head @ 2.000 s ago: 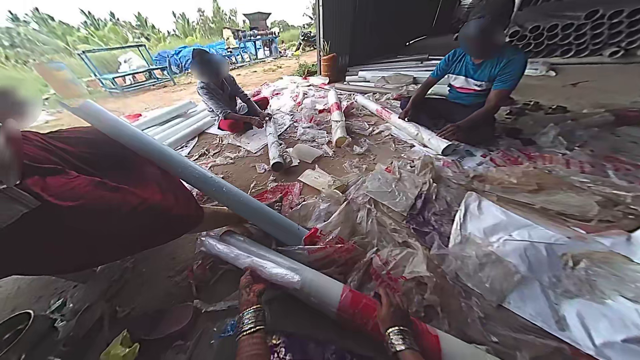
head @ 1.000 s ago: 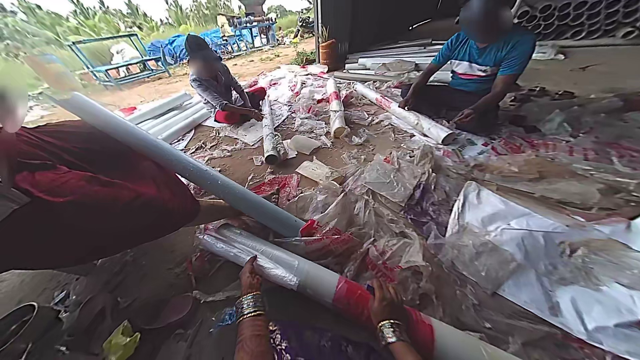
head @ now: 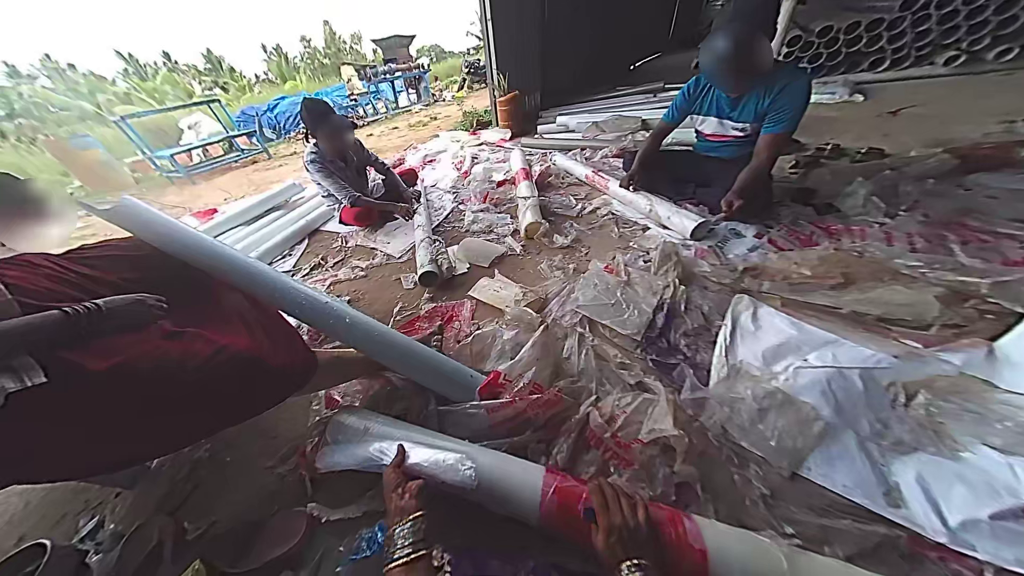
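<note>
A pale grey plastic pipe [head: 512,486] runs across the bottom of the head view, with clear film bunched around its left end and a red printed band around its middle. My left hand [head: 402,488], with metal bangles at the wrist, is against the pipe beside the film, thumb up; whether it grips is unclear. My right hand [head: 620,520] lies over the red band, its fingers curled on the pipe. A dark blue bit shows by its fingers. Just beyond, a longer grey pipe [head: 320,308] slopes down from the left, its lower end in red film.
A person in dark red cloth [head: 144,352] is close on the left. Two people sit farther off, each at a wrapped pipe [head: 424,232]. Crumpled plastic film [head: 616,296] and a white sheet [head: 848,408] cover much of the ground. A round vessel [head: 24,556] stands lower left.
The arm of the person in dark red now shows across the cloth at the left. My left hand has shifted slightly along the pipe; my right hand stays around the red band.
</note>
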